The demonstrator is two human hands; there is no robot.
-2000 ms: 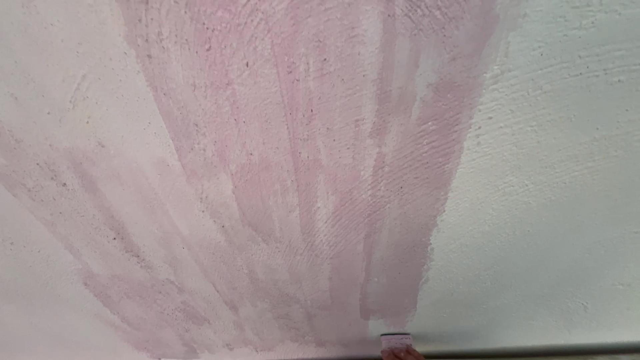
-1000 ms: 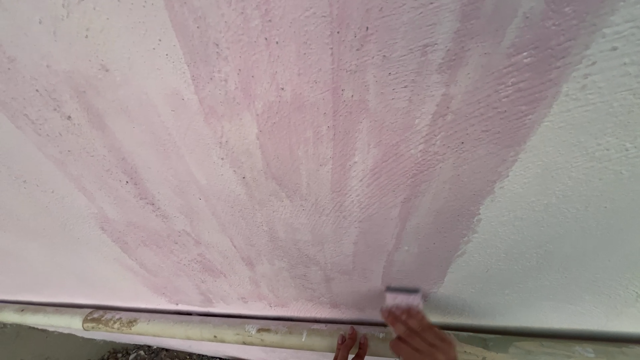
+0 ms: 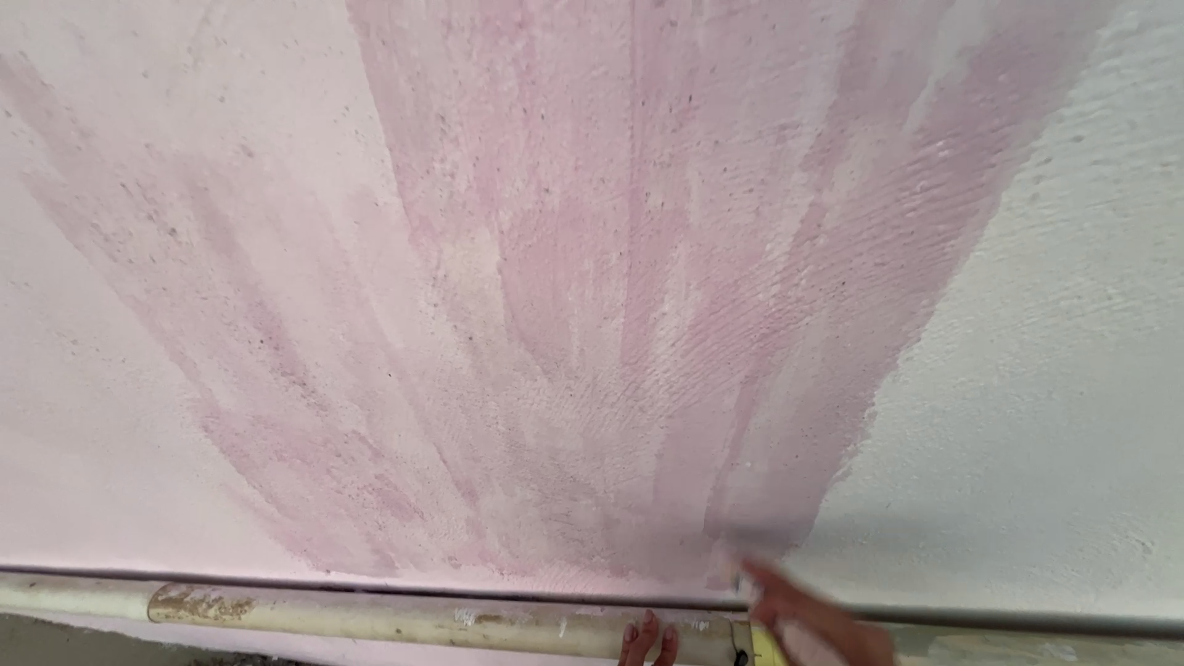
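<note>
My right hand (image 3: 814, 615) is low in the head view, right of centre, blurred, with its fingers closed around a small flat tool that looks like a paintbrush (image 3: 740, 569). The tool is at the foot of the painted wall (image 3: 573, 324), near the edge where pink streaks meet paler wall. Part of something yellow (image 3: 766, 645) shows just below and left of that hand. My left hand (image 3: 647, 640) shows only as a few fingertips in front of the pipe (image 3: 388, 624); its palm is out of frame, so whether it holds anything is hidden.
The pale, stained pipe runs along the bottom of the wall, with a dark gap above it. A brown patch (image 3: 199, 603) marks its left part. Rough ground (image 3: 83, 645) shows at the lower left. The unstreaked wall on the right (image 3: 1045, 398) looks pale greenish white.
Two seconds ago only the tool and some fingers of my right hand showed at the bottom edge. The view has shifted, and the pipe and my left fingertips have come into sight.
</note>
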